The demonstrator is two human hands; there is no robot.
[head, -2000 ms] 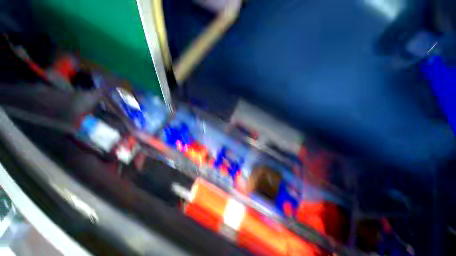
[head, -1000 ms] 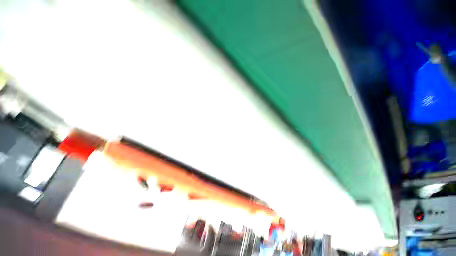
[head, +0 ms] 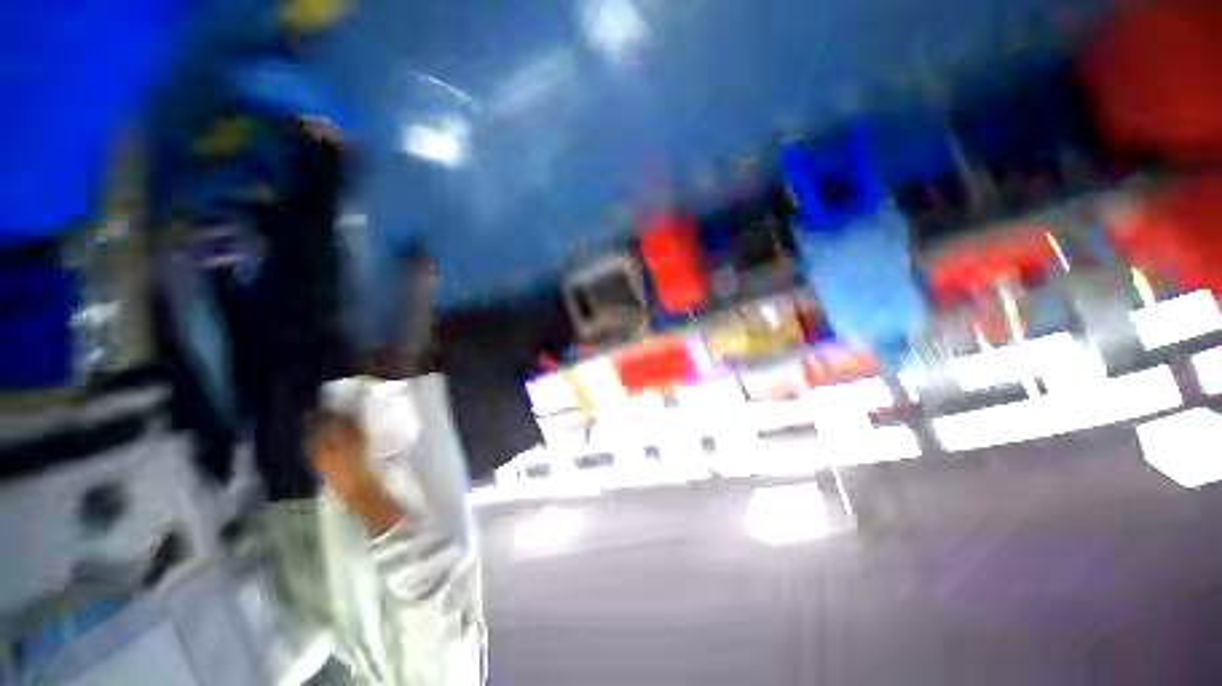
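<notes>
Neither of my hands can be made out in the blurred, tilted view. A white-grey box (head: 101, 516), perhaps a test instrument, is cut off by the left edge. Its details are too smeared to read. A bright blue surface (head: 81, 107) fills the upper left corner; what it belongs to cannot be told. I see nothing being held by me.
A person in pale clothing (head: 436, 536) is at the left of centre, beside dark blurred shapes. Red and orange items (head: 657, 365) and a light blue shape (head: 864, 282) lie across the middle and right. Bright white lights (head: 791, 512) show against a grey surface (head: 858, 603).
The view has swung away from the green panel and large white surface. The person, the row of bright lights and the grey surface now show, and the white-grey box appears at the left.
</notes>
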